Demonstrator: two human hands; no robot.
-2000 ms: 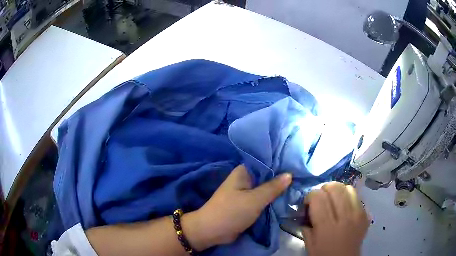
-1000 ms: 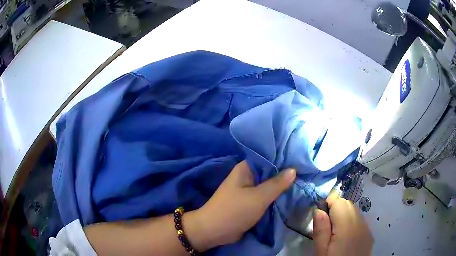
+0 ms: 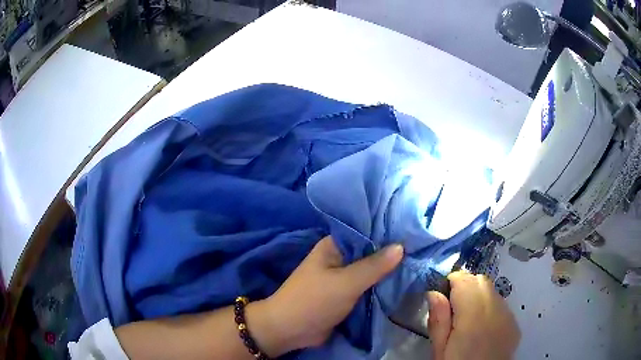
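A blue garment (image 3: pixel 211 232) lies bunched on the white machine table, with a lighter blue rounded panel (image 3: pixel 351 183) folded up over it. My left hand (image 3: pixel 323 295) grips the garment from the left, thumb on top close to the seam. My right hand (image 3: pixel 478 316) is shut around dark thread snips (image 3: pixel 437 283), whose tips point to the cloth just right of my left thumb. Whether the blades touch the cloth cannot be told. The needle and presser foot area (image 3: pixel 481 253) is dark and partly hidden behind my right hand and the cloth.
The white sewing machine head (image 3: pixel 555 148) stands at the right, with a lamp-like round part (image 3: pixel 521 25) above it. Bright light glares on the cloth beside the head. The white table (image 3: pixel 337 63) extends behind the garment. A neighbouring white table (image 3: pixel 63 119) is at the left.
Since two seconds ago, my right hand has turned and the snips have moved up to the seam beside my left thumb. My left hand keeps its grip. The view has shifted slightly.
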